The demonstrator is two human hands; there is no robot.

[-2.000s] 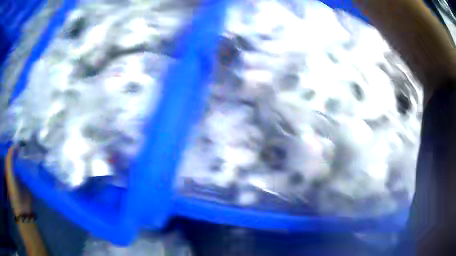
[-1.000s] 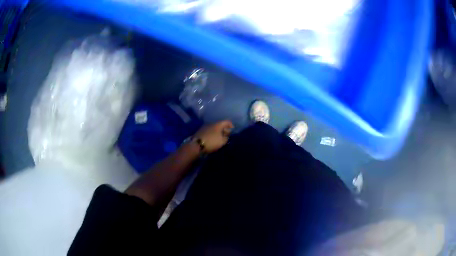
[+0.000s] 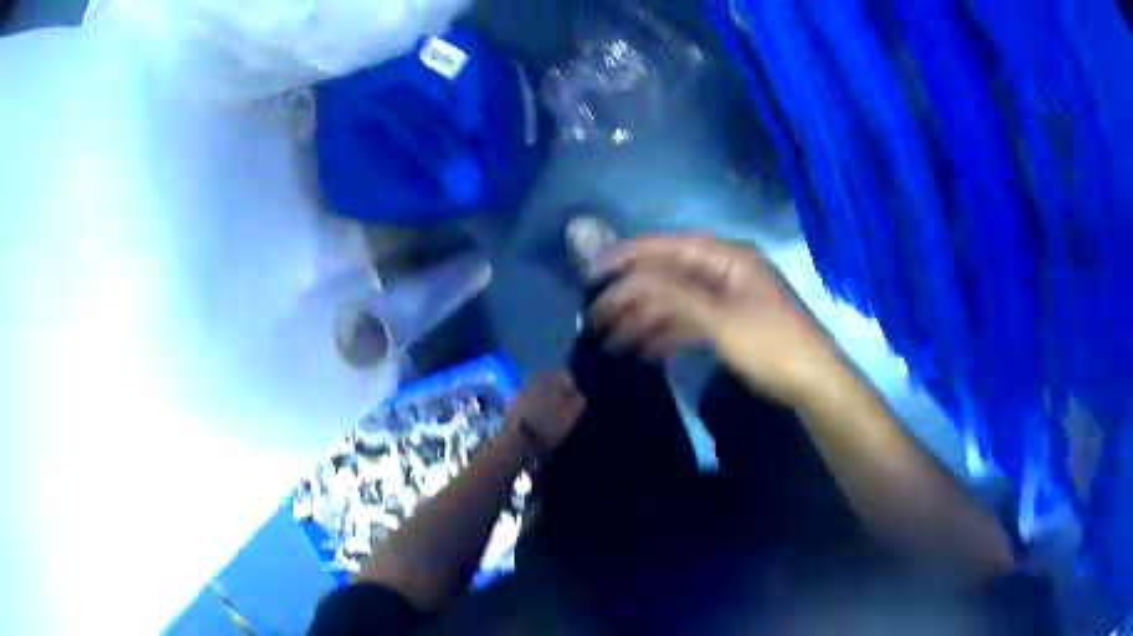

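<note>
My left hand (image 3: 548, 410) is low in front of my dark clothing, with its fingers curled. Whether it holds anything cannot be told. My right hand (image 3: 708, 304) is blurred, higher and to the right, with half-bent fingers apart and no object seen in it. A blue tray (image 3: 447, 377) holds jumbled white, black and silver parts (image 3: 373, 478) at the lower left, below the white surface and partly hidden by my left forearm.
A white-covered surface (image 3: 87, 373) fills the left side. A stack of blue trays (image 3: 932, 211) stands at the right. A blue container with a label (image 3: 416, 137), clear film (image 3: 609, 87) and a pale tube (image 3: 363, 333) show beyond my hands. One shoe (image 3: 589, 236) shows.
The view has turned. The large tray at the top has left it, and the tray stack and parts tray have come in. My right hand has come clearly into view.
</note>
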